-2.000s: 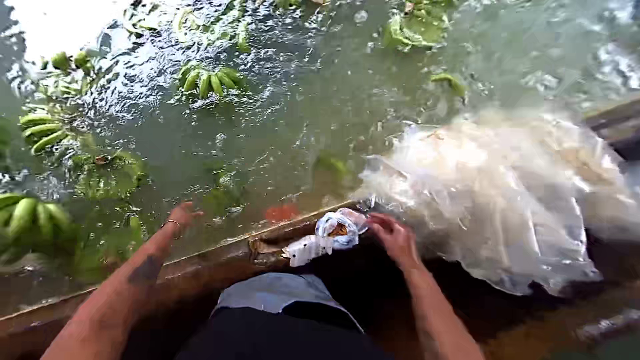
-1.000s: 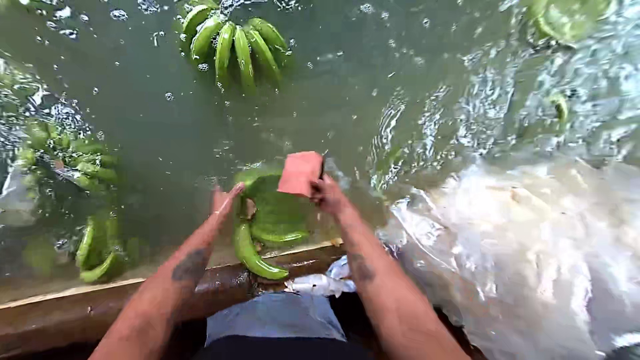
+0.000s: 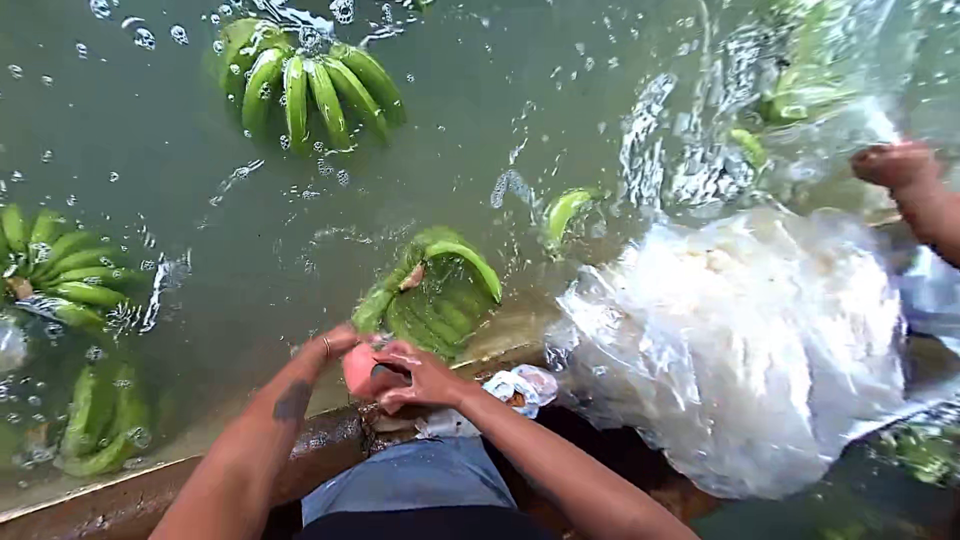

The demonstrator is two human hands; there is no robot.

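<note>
My right hand (image 3: 424, 381) grips a salmon-pink block, perhaps a sponge (image 3: 361, 370), with a dark part showing between thumb and fingers. Beside it, my left hand (image 3: 341, 339) reaches to the lower left end of a hand of green bananas (image 3: 439, 300) that lies partly under water; its fingertips are hidden, so its hold is unclear. The cut crown of that bunch faces up and left. Just right of my right hand, small knotted plastic bags (image 3: 521, 390) rest on the tank's near rim (image 3: 322, 439).
More green banana bunches float at the upper left (image 3: 315, 86) and left (image 3: 67, 270); a single banana (image 3: 566, 214) floats mid-tank. A large heap of clear plastic sheeting (image 3: 735, 337) covers the rim at right. Another person's hand (image 3: 900, 165) is at the far right, near spraying water.
The pink block, held above the bananas one second ago, is now lower, near the rim. The banana bunch sits turned differently in the water. Another person's hand has come into view at right.
</note>
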